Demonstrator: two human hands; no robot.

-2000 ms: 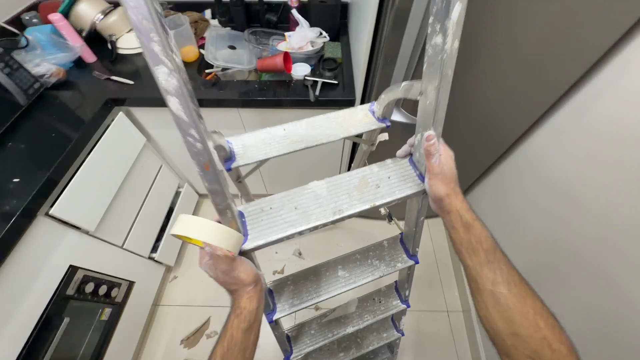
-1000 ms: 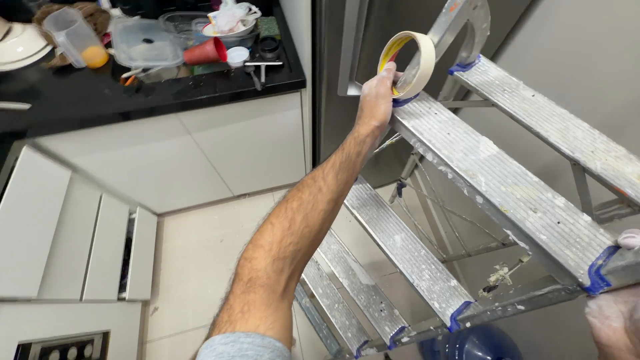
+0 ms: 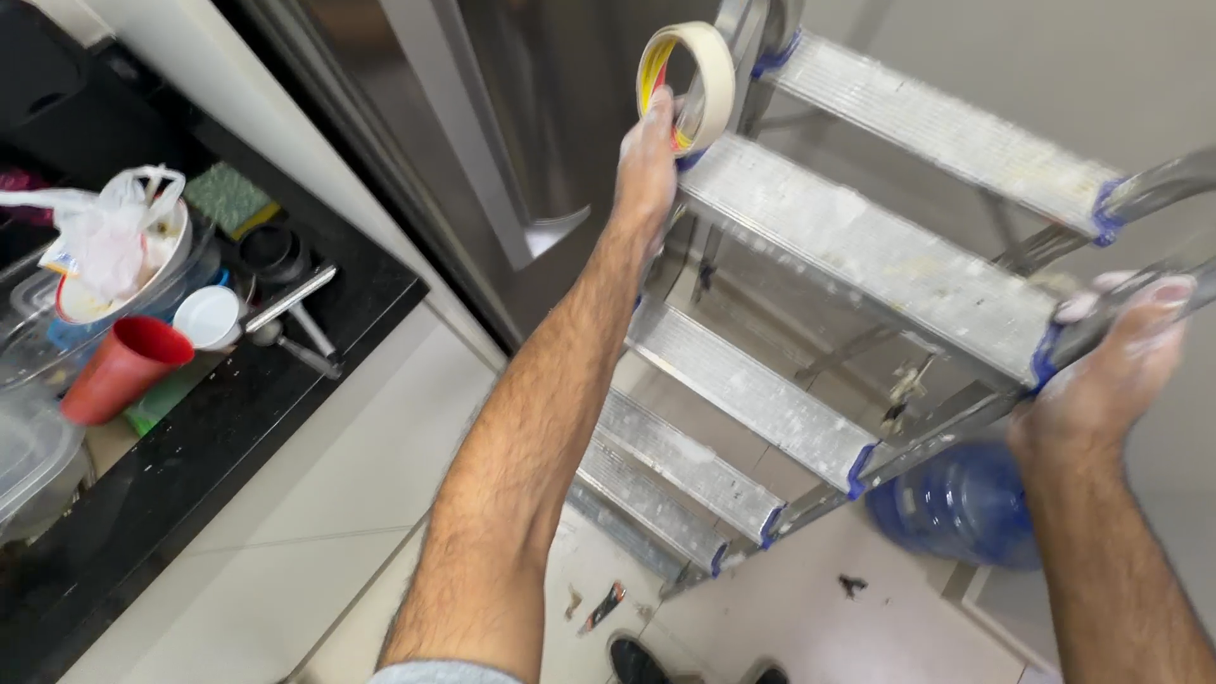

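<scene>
An aluminium stepladder [image 3: 874, 252] with blue-edged treads, spattered with white, fills the middle and right. My left hand [image 3: 651, 161] is up at its far rail by a wide tread, with a roll of masking tape [image 3: 719, 85] held at the fingers; whether the palm also grips the rail is hidden. My right hand [image 3: 1107, 370] is closed round the near rail, beside the same tread's blue end cap. White dust coats the fingers of both hands.
A black counter [image 3: 237, 418] at left bears a red cup [image 3: 128, 369], plastic containers and utensils. Beyond the ladder stands a steel refrigerator [image 3: 475, 114]. A blue water jug [image 3: 955, 503] and debris lie on the tiled floor, near my shoes [image 3: 636, 657].
Two seconds ago the ladder faced me more squarely, with my left hand and the tape at its left rail. The ladder now stands turned, near the refrigerator. The view has shifted a lot.
</scene>
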